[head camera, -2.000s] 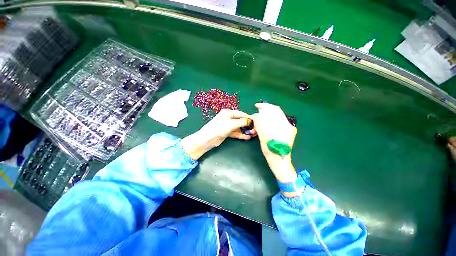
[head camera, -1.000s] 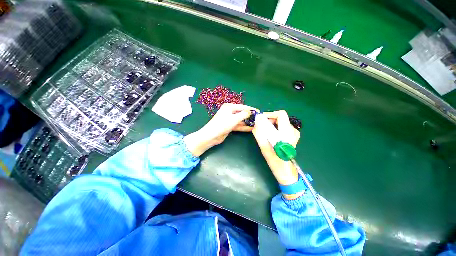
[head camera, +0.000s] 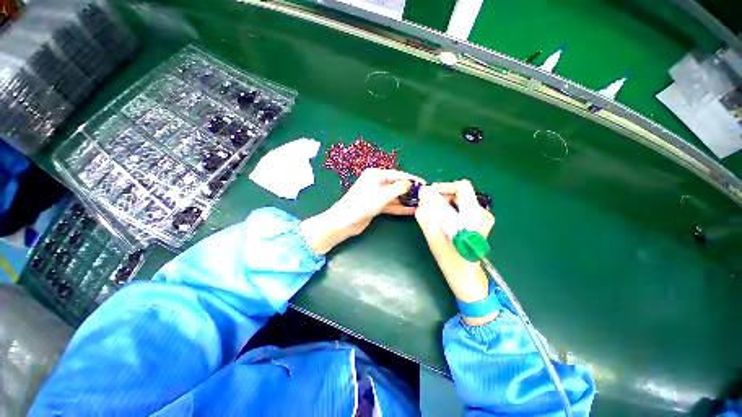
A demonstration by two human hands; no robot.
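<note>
My left hand [head camera: 368,199] pinches a small dark housing [head camera: 410,194] between thumb and fingers, just above the green surface. My right hand [head camera: 452,213] meets it from the right and holds a dispensing syringe; its barrel is mostly hidden by my fingers. The green cap [head camera: 471,245] shows at the back of the hand, with a pale hose [head camera: 525,322] running along my forearm. The syringe tip is too small to make out. Another dark part [head camera: 484,200] shows just beyond my right knuckles. A pile of tiny red pieces [head camera: 360,160] lies behind my left hand.
A clear blister tray [head camera: 146,155] with dark parts lies left, beside a white sheet [head camera: 286,168]. Stacked trays [head camera: 61,69] stand far left, a lower tray [head camera: 73,256] below. Single dark parts lie at the back [head camera: 473,134] and far right [head camera: 700,234]. A metal rail [head camera: 521,72] runs behind.
The right hand has turned, so the green cap and hose now stand out clearly. The single dark parts on the surface have shifted slightly left. The left hand keeps hold of the housing.
</note>
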